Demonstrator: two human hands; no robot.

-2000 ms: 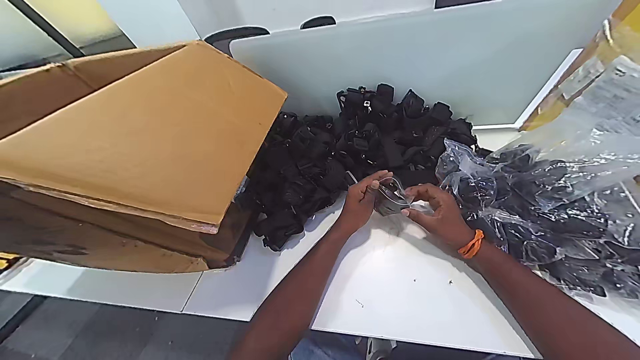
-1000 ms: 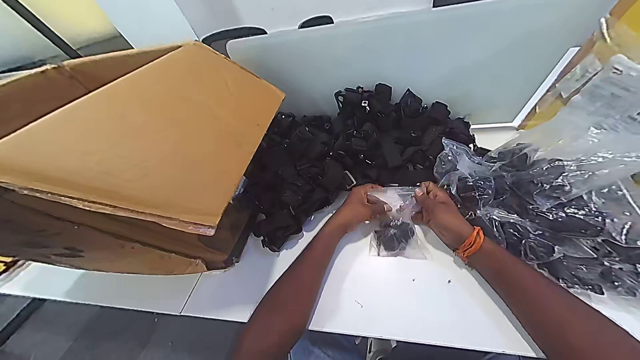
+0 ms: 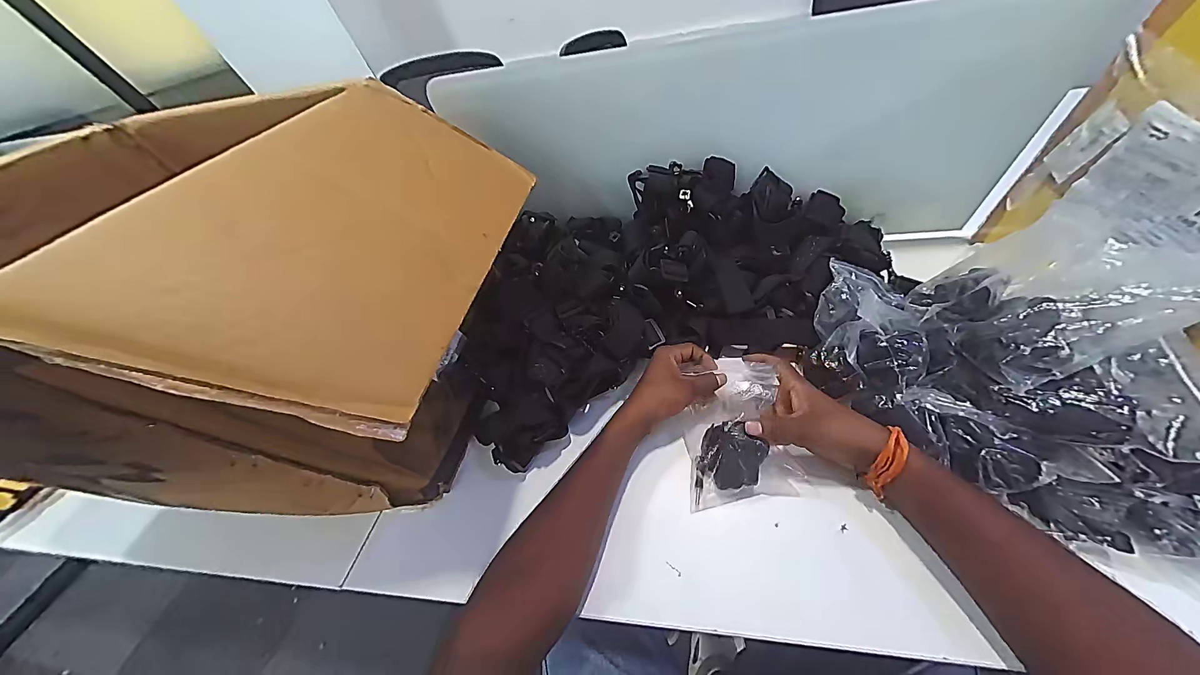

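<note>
A small clear plastic bag (image 3: 741,469) with a black bundle (image 3: 734,456) inside hangs between my hands over the white table. My left hand (image 3: 677,382) pinches its upper left edge. The fingers of my right hand (image 3: 806,412) are on its upper right side, with the thumb beside the black bundle. Behind my hands lies a heap of black straps with buckles (image 3: 600,309). Many bagged black items (image 3: 1022,394) lie to the right of my right hand, which has an orange band on its wrist.
An open cardboard box (image 3: 272,262) stands on the left of the white table (image 3: 750,572). A pale translucent panel (image 3: 769,112) rises behind the heap. At the right edge is another box (image 3: 1153,56) with clear plastic sheeting (image 3: 1116,225) draped in front.
Two seconds ago the bag was bunched between my fingers; it now hangs spread out, its black content visible. Since one second ago my right thumb has moved down the bag toward the bundle.
</note>
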